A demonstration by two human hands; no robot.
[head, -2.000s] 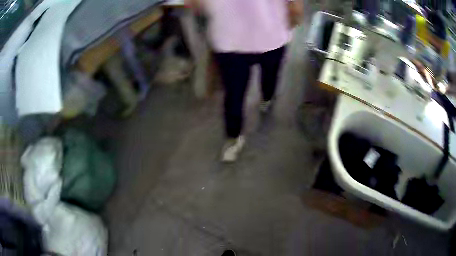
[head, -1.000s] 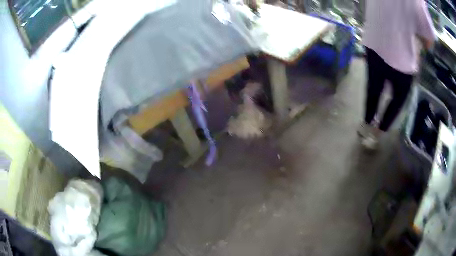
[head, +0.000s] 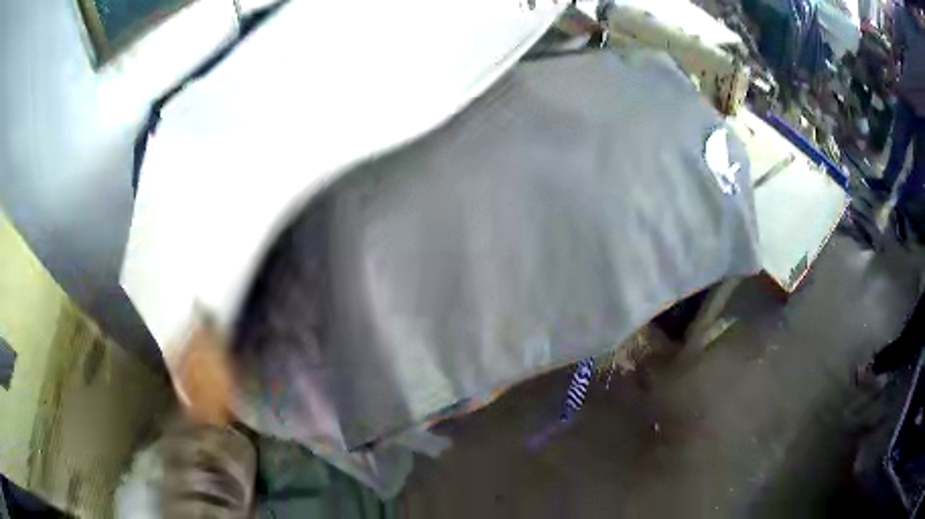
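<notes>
A large grey cloth panel [head: 507, 223] lies draped over a table and hangs over its front edge. A long white sheet [head: 233, 162] lies along its back and left side, with its lower end hanging at the left. A blurred skin-coloured shape, which looks like my left hand [head: 208, 375], is at the lower end of the white sheet. Its fingers cannot be made out, and whether it grips the sheet cannot be told. A brownish blurred shape lies just below it. My right hand is out of the picture.
A green bag [head: 314, 487] and a whitish bundle [head: 142, 487] are on the floor at lower left. A white-topped table [head: 801, 213] stands beyond the grey cloth. A person [head: 908, 122] stands at the far right edge. A striped strip [head: 578, 390] hangs below the table.
The view has turned left and come closer to the draped table. The person in the pink top has left the view, apart from perhaps a dark leg at right. The skin-coloured shape has appeared.
</notes>
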